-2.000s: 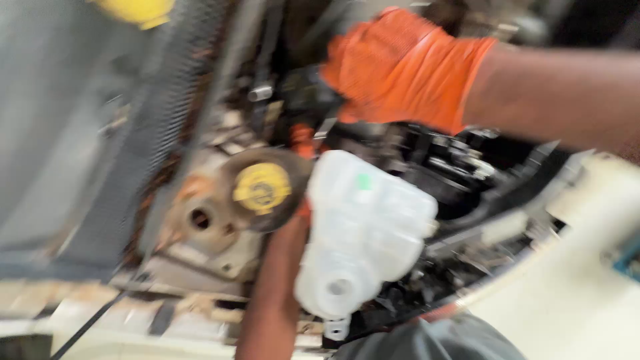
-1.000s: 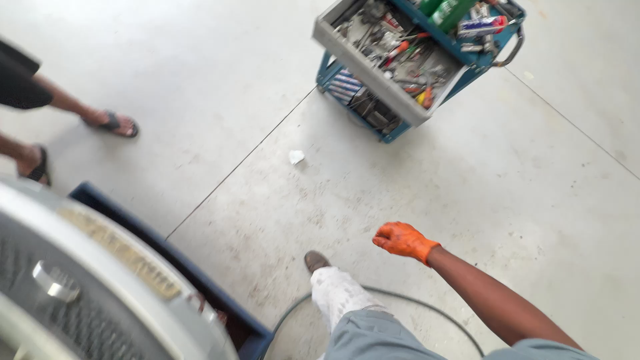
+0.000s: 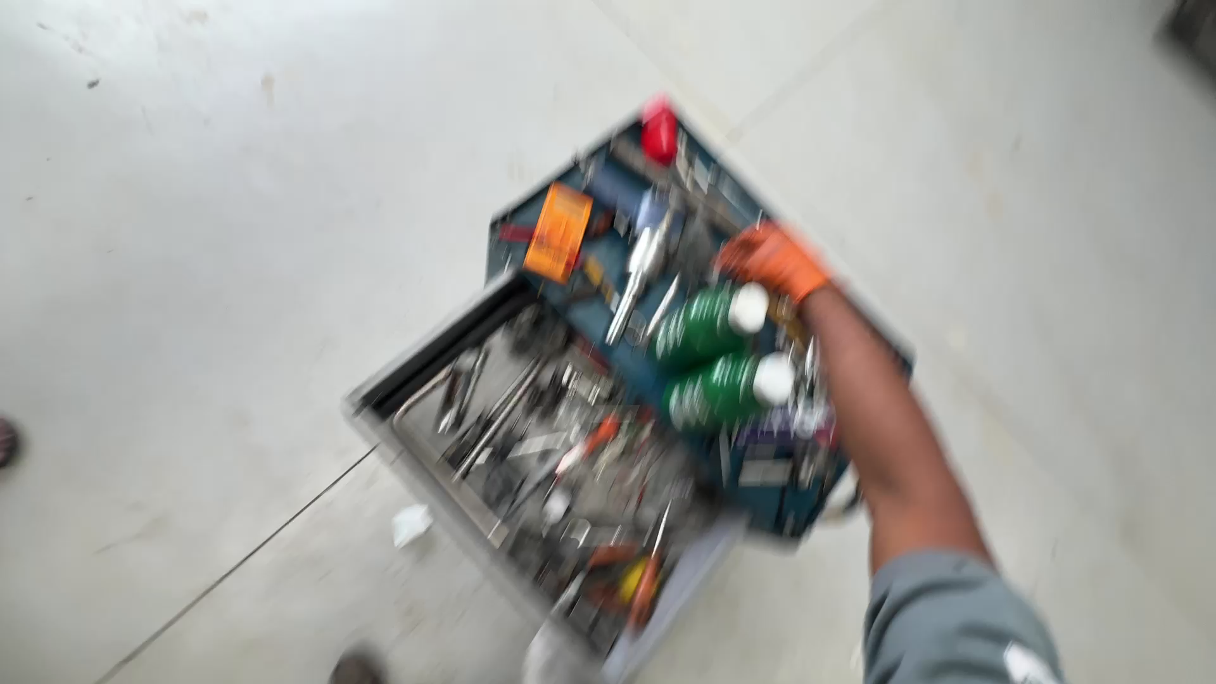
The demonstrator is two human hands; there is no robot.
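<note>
My right hand [image 3: 771,261], in an orange glove, reaches over the top tray of a blue tool cart [image 3: 617,356]. Its fingertips are among blurred metal tools, and whether they grip one cannot be made out. Just below it lie two green bottles with white caps, the nearer-to-hand bottle [image 3: 703,328] and the other bottle [image 3: 724,391]. Left of the hand is a chrome tool [image 3: 638,271], blurred, then an orange packet [image 3: 559,233]. A red object [image 3: 659,131] sits at the tray's top corner. My left hand is out of view.
An open grey drawer [image 3: 456,532] juts from the cart, holding sockets, wrenches and screwdrivers, among them an orange-handled screwdriver [image 3: 646,589]. A white scrap [image 3: 411,525] lies on the concrete floor [image 3: 237,332]. A shoe [image 3: 357,667] shows at the bottom edge.
The view has swung from the engine bay to the tool cart. My right hand, over bare floor one second ago, is now at the cart's top tray. My left hand has left view.
</note>
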